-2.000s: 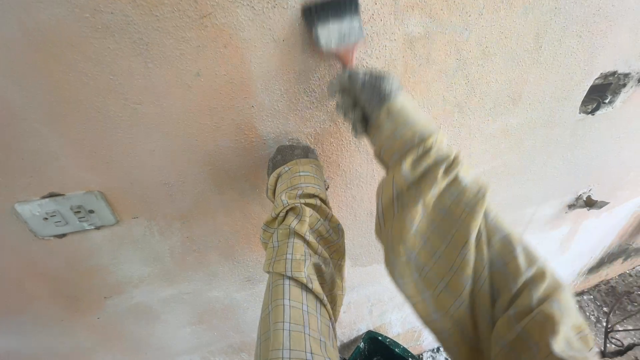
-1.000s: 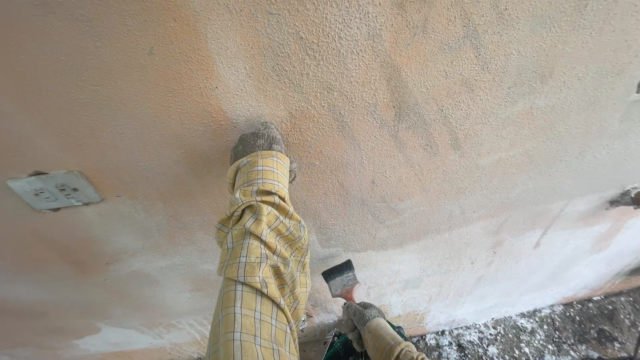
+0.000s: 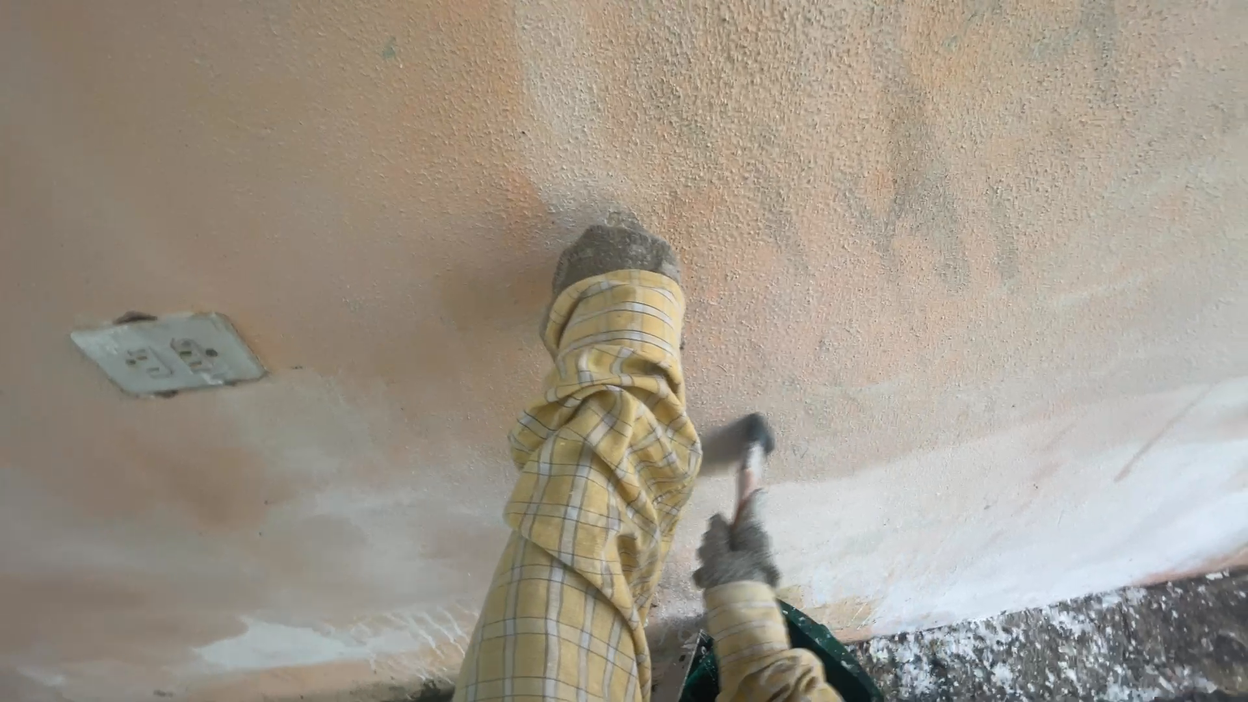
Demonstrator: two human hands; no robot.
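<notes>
My left hand point(image 3: 616, 250), in a dirty grey glove, reaches up against the rough, peach-coloured wall point(image 3: 829, 244); its fingers are mostly hidden behind the cuff and glove, so whether it holds anything does not show. Lower and to its right, my right hand point(image 3: 738, 554), also gloved, grips the handle of a paintbrush point(image 3: 751, 468). The brush head points up and looks blurred, close to the wall beside my left sleeve. Under my right forearm is a dark green container point(image 3: 829, 648), partly covered by the sleeve.
A whitish electrical outlet plate point(image 3: 168, 353) is set in the wall at the left, with chipped edges around it. The lower wall is whiter and patchy. Along its foot at the bottom right runs a dark floor point(image 3: 1063, 648) strewn with white flakes.
Two seconds ago my right hand held the brush high on the wall; by one second ago it was down by the green container. Now the brush is somewhat above the container. My left hand has stayed against the wall.
</notes>
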